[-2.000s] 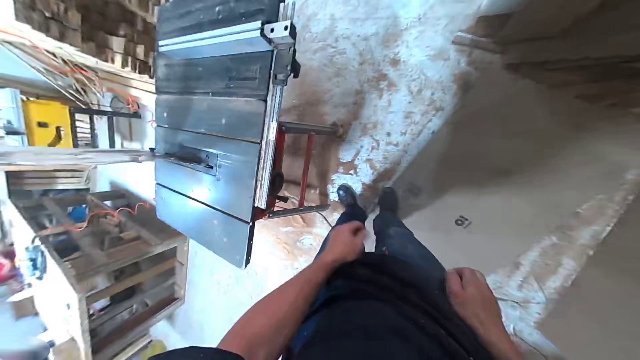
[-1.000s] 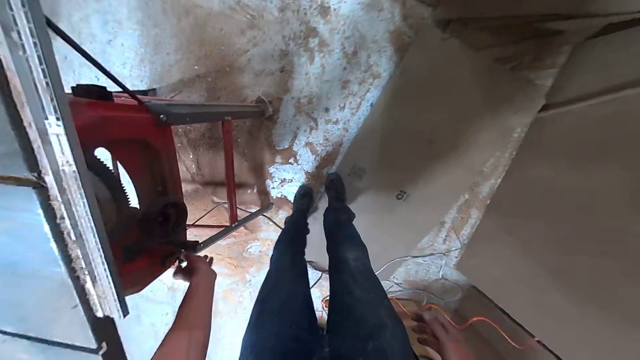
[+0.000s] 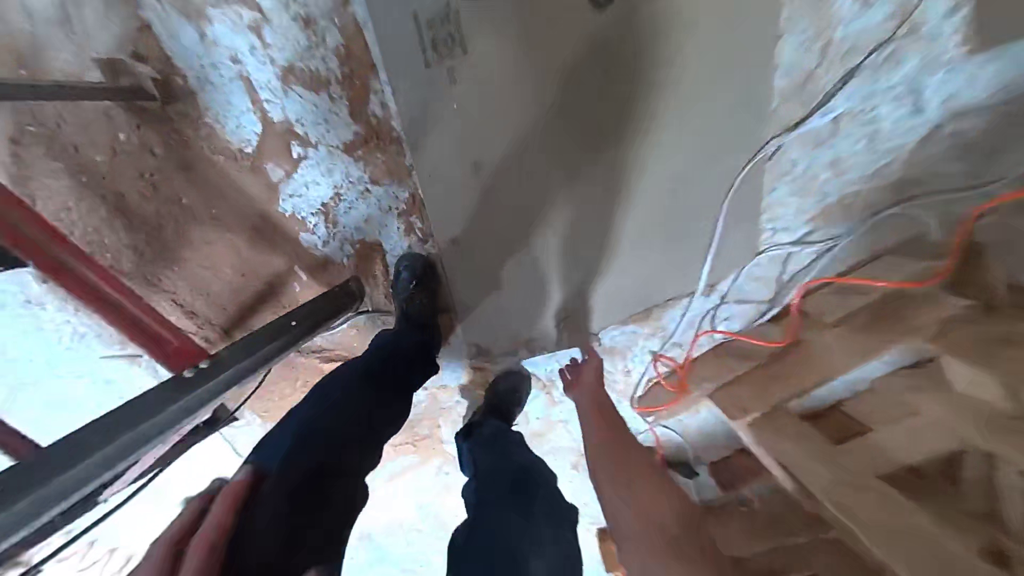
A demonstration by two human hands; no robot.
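At the bottom left is my left hand (image 3: pixel 204 524), partly cut off by the frame edge, in front of my dark trouser leg, with nothing seen in its fingers. The dark metal stand leg (image 3: pixel 184 408) of the machine lies nearest to it. My right hand (image 3: pixel 582 374) reaches out over the floor near my right shoe (image 3: pixel 508 394), its fingers loosely curled, and I see no object in it. Beyond it lies a large grey-brown sheet (image 3: pixel 680 160) on the floor, with my shadow across it. My left shoe (image 3: pixel 416 288) touches the sheet's left edge.
A red metal bar (image 3: pixel 96 280) joins the stand leg at the left. Right of my arm, an orange cord (image 3: pixel 872 282) and white cables (image 3: pixel 724 216) trail over the floor beside stacked wooden pieces (image 3: pixel 840 440). The floor (image 3: pixel 336 184) has patchy white and brown areas.
The view has turned away from the table saw, whose top and red body have left it. My left hand is no longer at the saw's red base. My right arm is now stretched out over the floor.
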